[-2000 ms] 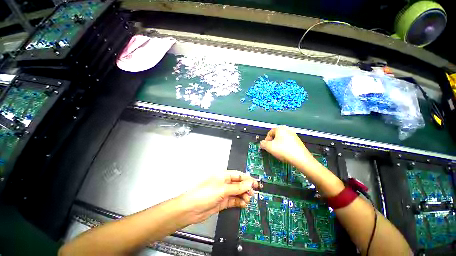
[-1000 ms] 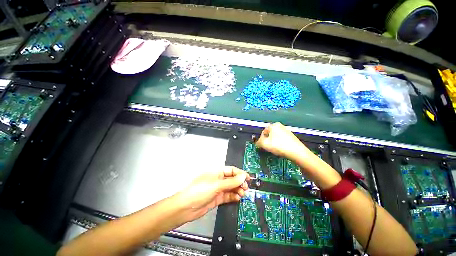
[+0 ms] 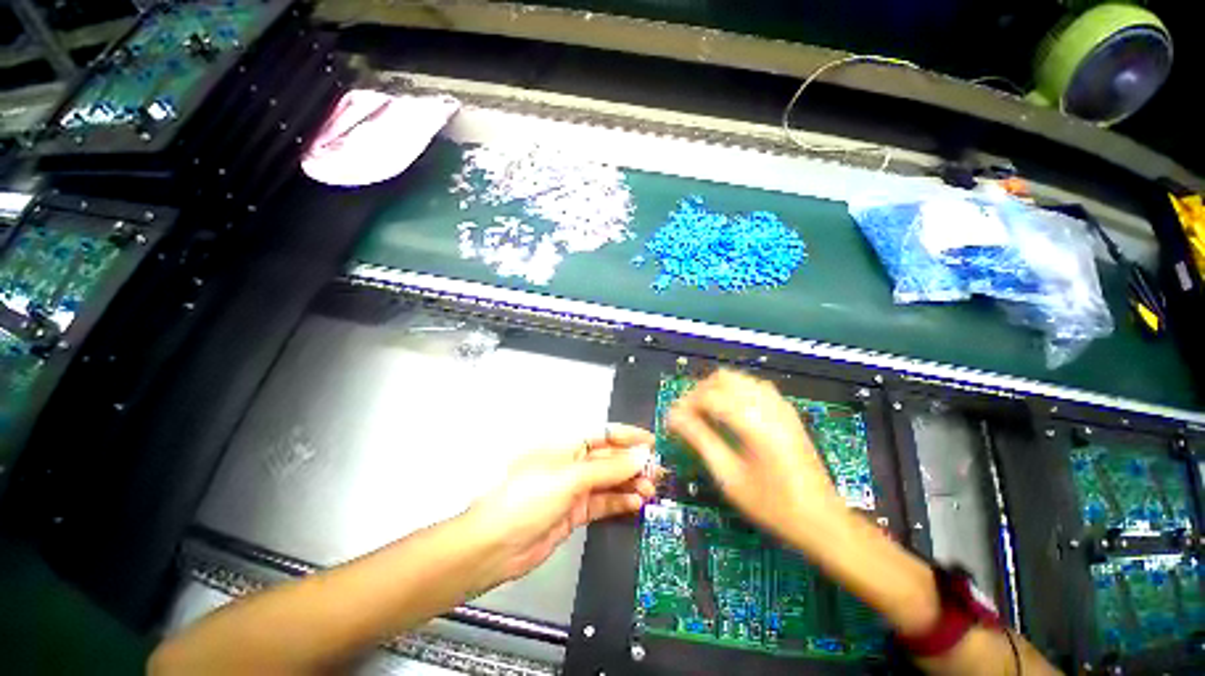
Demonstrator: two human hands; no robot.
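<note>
Green circuit boards (image 3: 740,581) sit in a black carrier frame (image 3: 608,555) in front of me. My left hand (image 3: 575,495) is at the frame's left side, its thumb and fingers pinched on small white components (image 3: 650,462). My right hand (image 3: 740,429) is over the upper boards, slightly blurred, with its fingers bent downward; whether its fingertips hold anything cannot be seen. A red wrist strap (image 3: 951,614) with a dark cord is on my right wrist. My right hand and forearm hide part of the boards.
A white component pile (image 3: 548,211) and a blue component pile (image 3: 727,247) lie on the green mat (image 3: 608,293). A bag of blue components (image 3: 971,251) is right of them. Loaded carriers are stacked left (image 3: 159,79); another carrier (image 3: 1136,541) stands right. A green fan (image 3: 1103,64) is at the back.
My right hand has moved from the boards' upper left edge down and slightly right, nearer my left hand. My left hand has stayed nearly in place.
</note>
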